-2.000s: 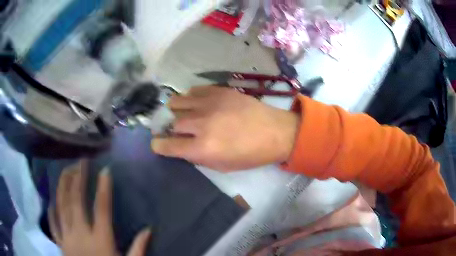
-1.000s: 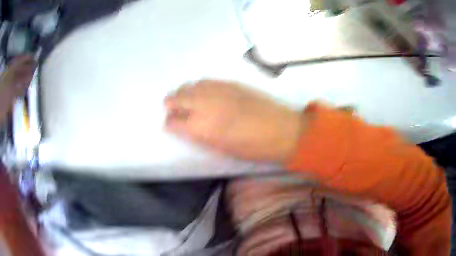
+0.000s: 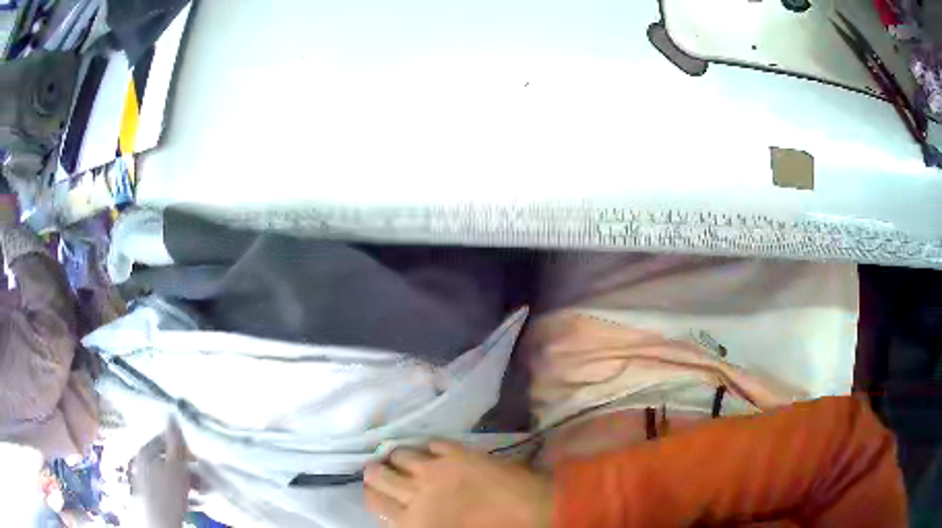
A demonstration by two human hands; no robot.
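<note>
Light grey-white cloth (image 3: pixel 300 376) with dark seam lines lies across my lap, with dark charcoal cloth (image 3: pixel 331 294) above it at the table edge. My right hand (image 3: pixel 449 487), in an orange sleeve, is at the bottom centre, its curled fingers gripping the light cloth beside a short black strip (image 3: pixel 325 480). My left hand (image 3: pixel 163 480) is at the bottom left by the cloth's edge, blurred and partly cut off; its grip is unclear.
The white table (image 3: pixel 413 113) has a ruler (image 3: pixel 516 225) along its near edge and a brown square (image 3: pixel 792 167). Dark red snips (image 3: pixel 890 85) lie on the machine bed (image 3: pixel 764 46) at the upper right. Brown-grey cloth (image 3: pixel 46 340) is heaped at far left.
The view has swung left and down from the needle area to my lap. My right hand has left the needle and moved across the table down onto the light cloth.
</note>
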